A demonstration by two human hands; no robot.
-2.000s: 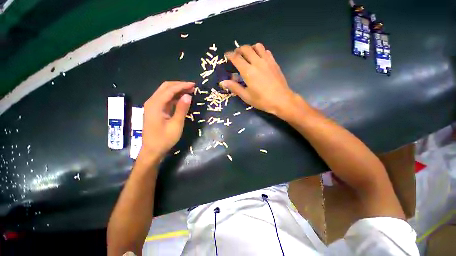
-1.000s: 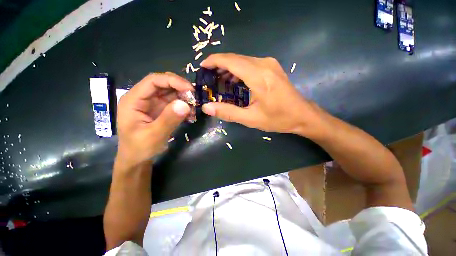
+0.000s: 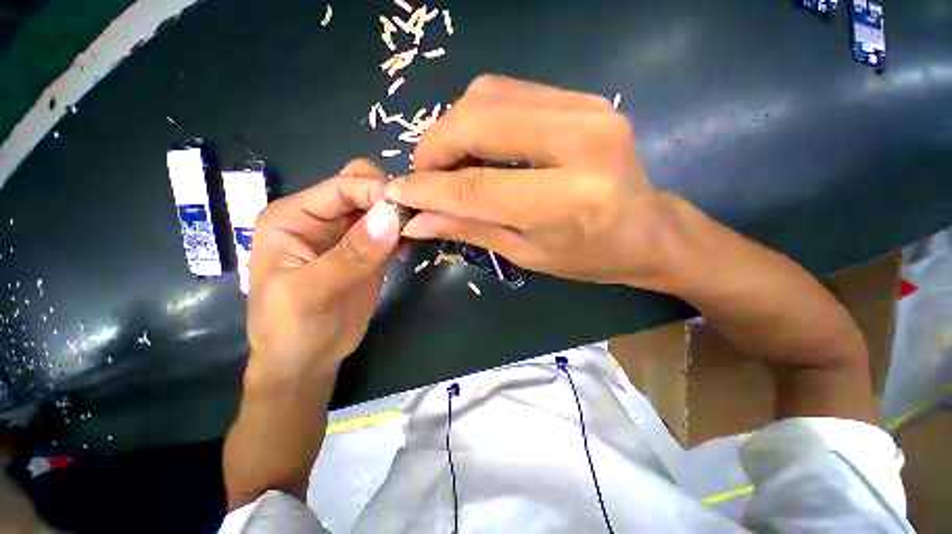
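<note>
My left hand point(image 3: 313, 250) pinches a tiny grey piece point(image 3: 401, 212) between thumb and fingertip. My right hand point(image 3: 553, 183) meets it there, its thumb and fingertips closed at the same piece. The piece is mostly hidden by the fingers. A narrow black device sub-assembly point(image 3: 489, 263) shows below my right hand, mostly covered; I cannot tell whether it lies on the bench or is partly held. Small cream strips point(image 3: 407, 42) lie loose beyond and around the hands.
Two white-faced units point(image 3: 194, 214) lie side by side at left, one partly behind my left hand. Blue and white circuit boards point(image 3: 866, 31) lie at top right, one cut off by the edge. White specks dot the dark green bench point(image 3: 626, 313) at far left. Cardboard is below right.
My right hand has left its grip around the black device, which now shows lower under the palm, and its fingertips have joined my left fingertips. The view has shifted slightly.
</note>
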